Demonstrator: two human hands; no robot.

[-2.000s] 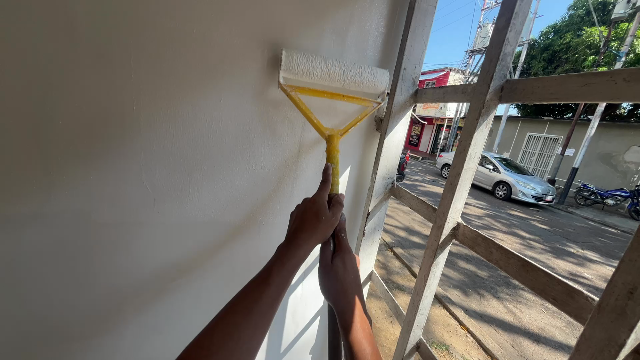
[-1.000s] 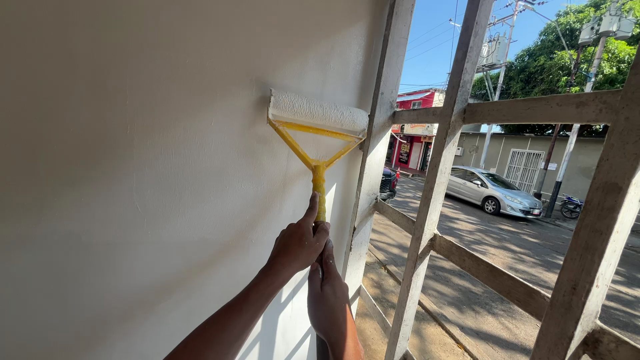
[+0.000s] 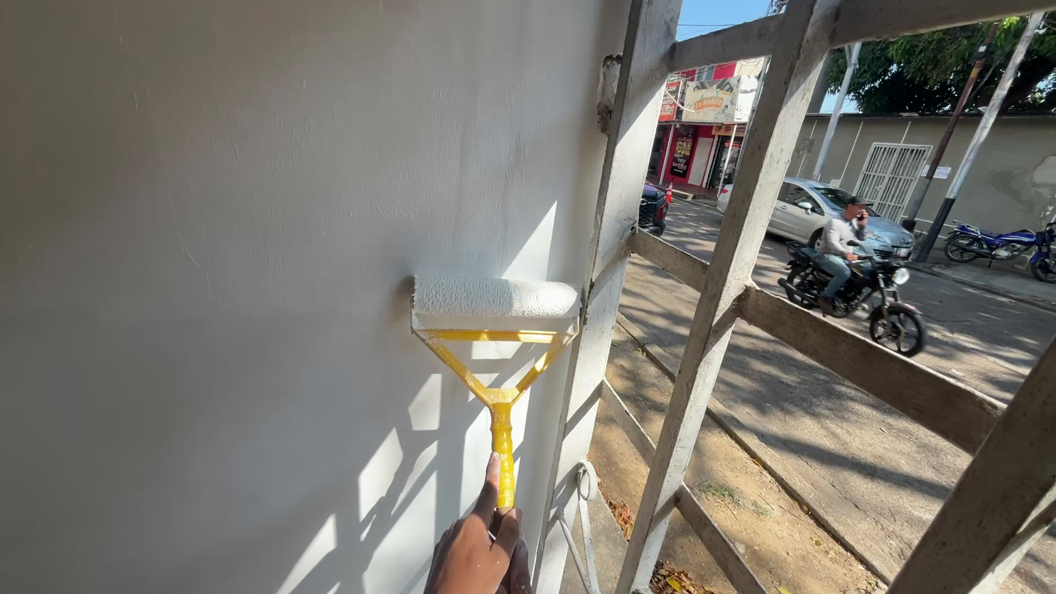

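A paint roller (image 3: 495, 299) with a white, wet-looking sleeve lies level against the pale wall (image 3: 247, 247), its right end beside the metal grille's edge post. Its yellow frame narrows to a yellow handle. Around the lower grip is my left hand (image 3: 474, 549), one finger stretched up along the handle. My right hand (image 3: 518, 561) shows only in part, behind and to the right of the left one, also at the grip; most of it is hidden.
A whitish metal grille (image 3: 709, 363) stands close on the right, with a pale looped cord (image 3: 586, 487) low on its post. Beyond it, a person rides a motorcycle (image 3: 866, 289) on the street, near a parked silver car (image 3: 792, 210).
The roller has moved down the wall, with both hands lower in view. A person on a motorcycle has come into view beyond the grille.
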